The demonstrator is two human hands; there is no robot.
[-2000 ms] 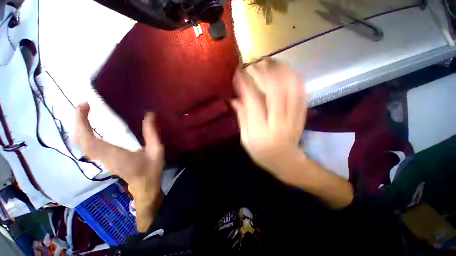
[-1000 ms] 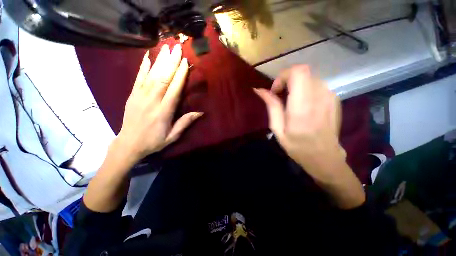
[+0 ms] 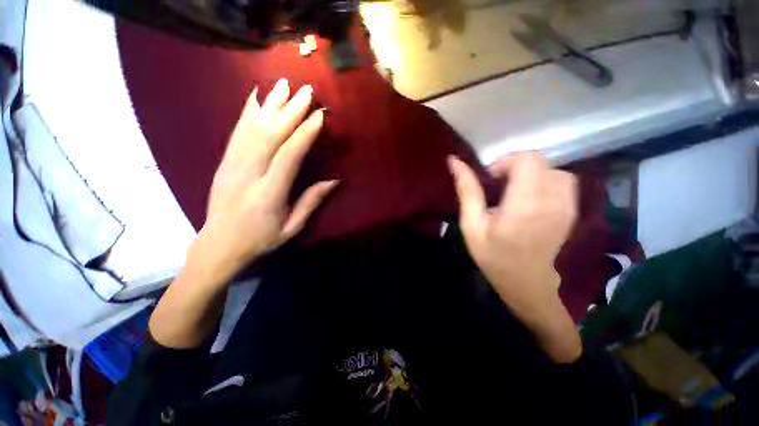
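Note:
A maroon garment panel (image 3: 374, 158) lies over the machine table under the needle area and reaches down to the table's front edge. My left hand (image 3: 270, 166) lies flat on the panel, fingers slightly apart, its fingertips just below the needle area. My right hand (image 3: 520, 204) pinches the panel's right edge between thumb and curled fingers, slightly blurred. The dark sewing machine head (image 3: 225, 21) crosses the top of the view. The presser foot (image 3: 343, 55) sits on or just above the panel; the needle itself is not clear.
Thread snips (image 3: 566, 52) lie right of the needle on the table. White panels with dark stripes (image 3: 58, 200) lie at left. A blue basket (image 3: 116, 349) is at lower left. Maroon cloth (image 3: 582, 250) hangs below the table edge at right, near a white piece (image 3: 695, 200).
My left hand has come down onto the panel since two seconds ago. My right hand has closed on the panel's right edge and lately moved slightly lower. The panel has turned and spread.

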